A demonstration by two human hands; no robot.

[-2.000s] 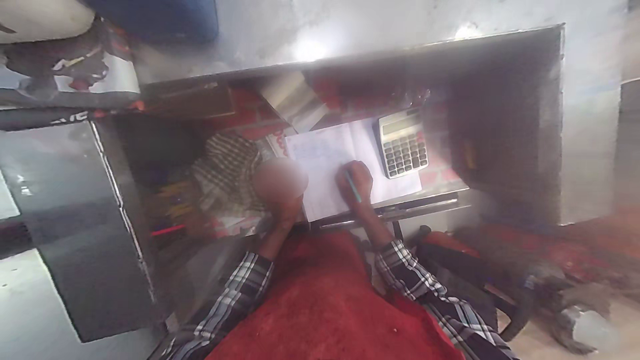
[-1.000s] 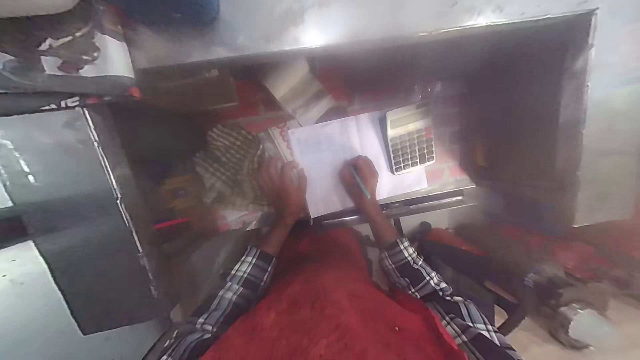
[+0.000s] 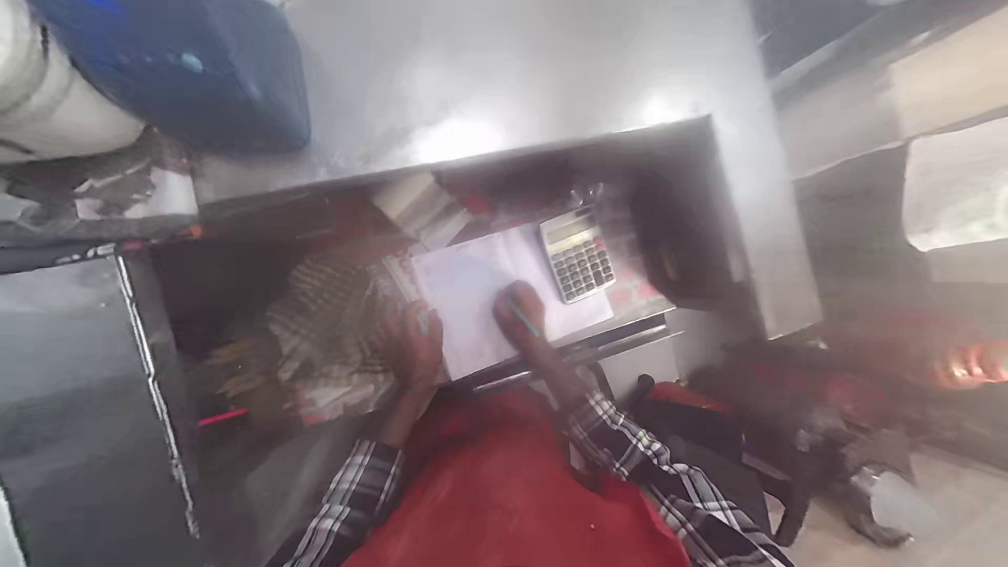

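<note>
A white sheet or open notebook (image 3: 465,291) lies in an open drawer. My right hand (image 3: 520,313) rests on it, closed around a thin teal pen (image 3: 523,307). My left hand (image 3: 412,340) lies flat with fingers spread at the paper's left edge, beside a checked cloth (image 3: 331,307). A silver calculator (image 3: 577,254) with a grey keypad sits on the right part of the paper. The haze blurs the details, and any writing on the paper cannot be made out.
The drawer's metal front edge (image 3: 583,346) runs close to my red apron. A grey metal tabletop (image 3: 535,71) lies beyond the drawer, with a blue container (image 3: 189,71) at its left. Folded papers (image 3: 421,209) are at the drawer's back. A red stick-like item (image 3: 223,417) lies at left.
The view has shifted, showing more of the tabletop. Both hands stay at about the same places on and beside the paper.
</note>
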